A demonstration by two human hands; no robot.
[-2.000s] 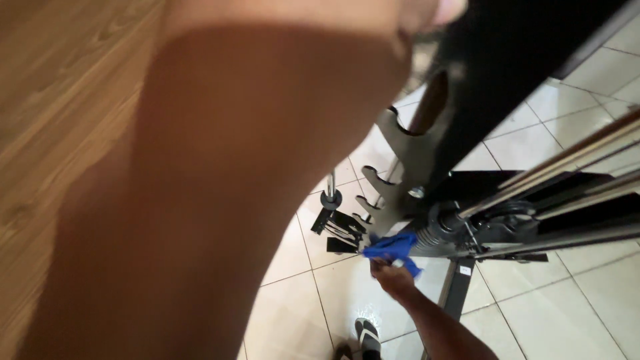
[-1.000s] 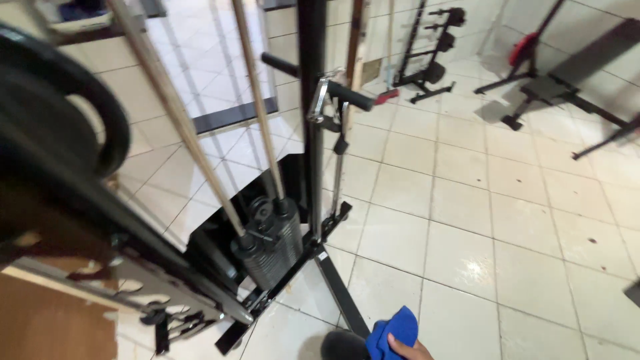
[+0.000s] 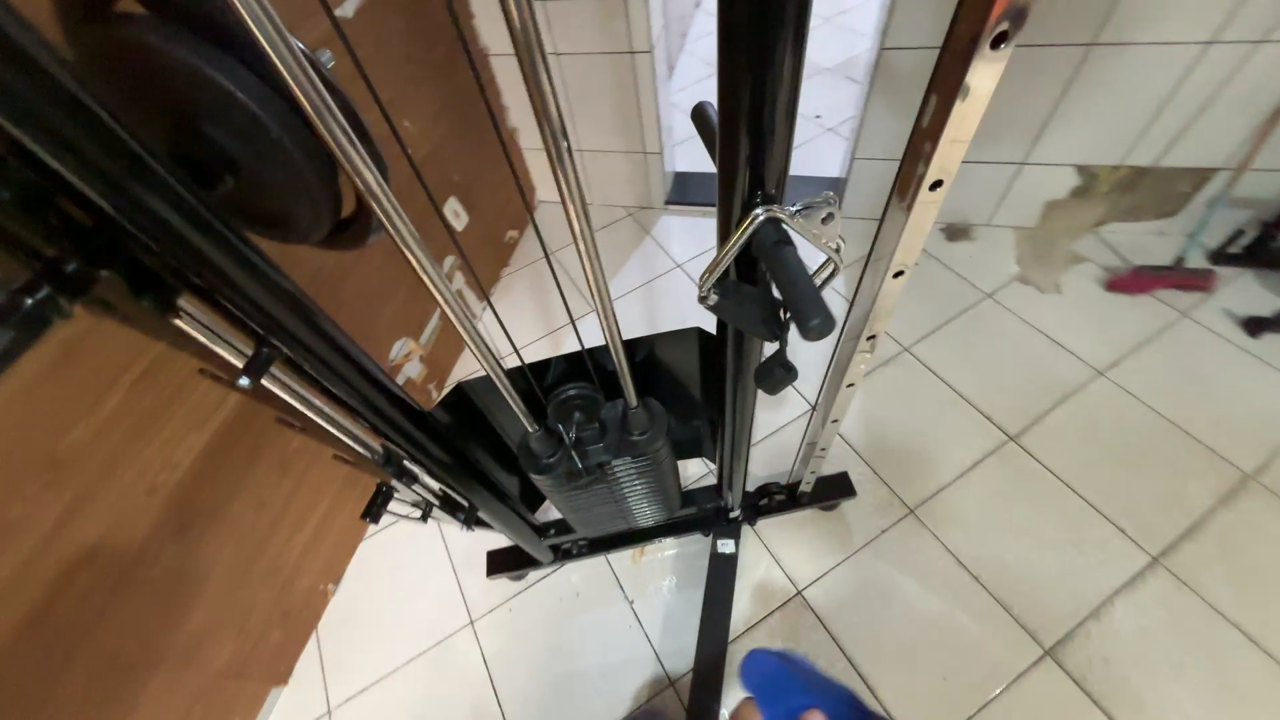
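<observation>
At the bottom edge, my right hand (image 3: pixel 748 710) shows only its fingertips, closed on a blurred blue cloth (image 3: pixel 800 686). The cloth is over the tiled floor, just right of the black base bar of a cable weight machine (image 3: pixel 712 620). Farther forward stands the machine's weight stack (image 3: pixel 610 490), between two chrome guide rods (image 3: pixel 575 190). A chrome cable handle (image 3: pixel 735 250) hangs on a black peg (image 3: pixel 795 280) of the black upright (image 3: pixel 755 420). My left hand is out of view.
Black weight plates (image 3: pixel 210 130) hang at the upper left, near a brown wooden panel (image 3: pixel 150 540). A perforated chrome upright (image 3: pixel 900 260) rises right of the black post. A red broom head (image 3: pixel 1160 279) lies on the floor near the tiled wall.
The view has swung from the machine's side to its front. The forearm that filled the left two seconds ago is gone. My right hand still holds the cloth, now mostly cut off by the bottom edge.
</observation>
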